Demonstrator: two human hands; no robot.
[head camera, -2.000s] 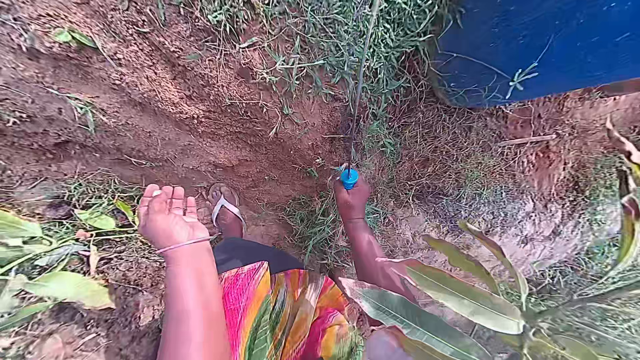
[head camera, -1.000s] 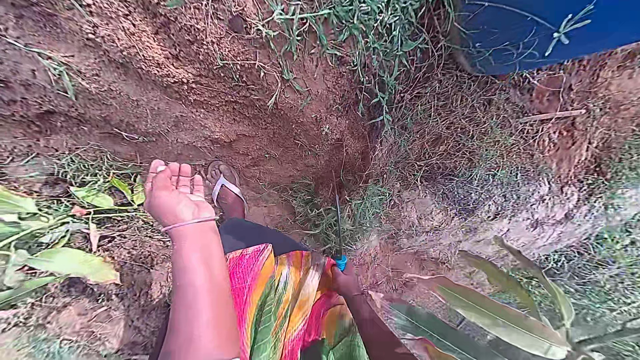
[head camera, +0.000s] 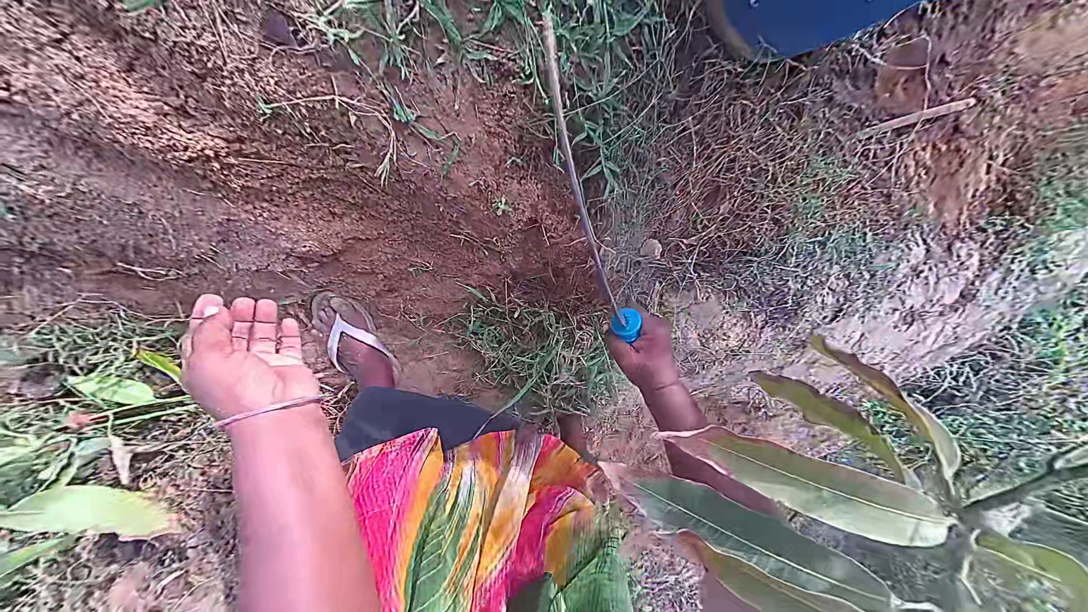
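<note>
My right hand (head camera: 648, 350) is closed around the blue handle (head camera: 626, 325) of a long, thin, slightly curved metal blade or rod (head camera: 574, 170). It points up and away over grass at the edge of the bare soil. On the left, my left hand (head camera: 248, 357) is held palm up with its fingers loosely curled, and nothing lies in it. A band circles that wrist. Green grass (head camera: 548, 353) grows low on the ground between the two hands. My foot in a white-strapped sandal (head camera: 357, 340) stands beside my left hand.
Long-leaved branches (head camera: 816, 484) reach in at the lower right, over part of my right forearm. Broad green leaves (head camera: 85, 510) lie at the lower left. A blue surface (head camera: 807, 21) shows at the top right, and a stick (head camera: 918, 117) rests on dry grass below it.
My right hand was close to my clothing one second ago and is now farther out, with the tool extending forward. My left hand has stayed palm up.
</note>
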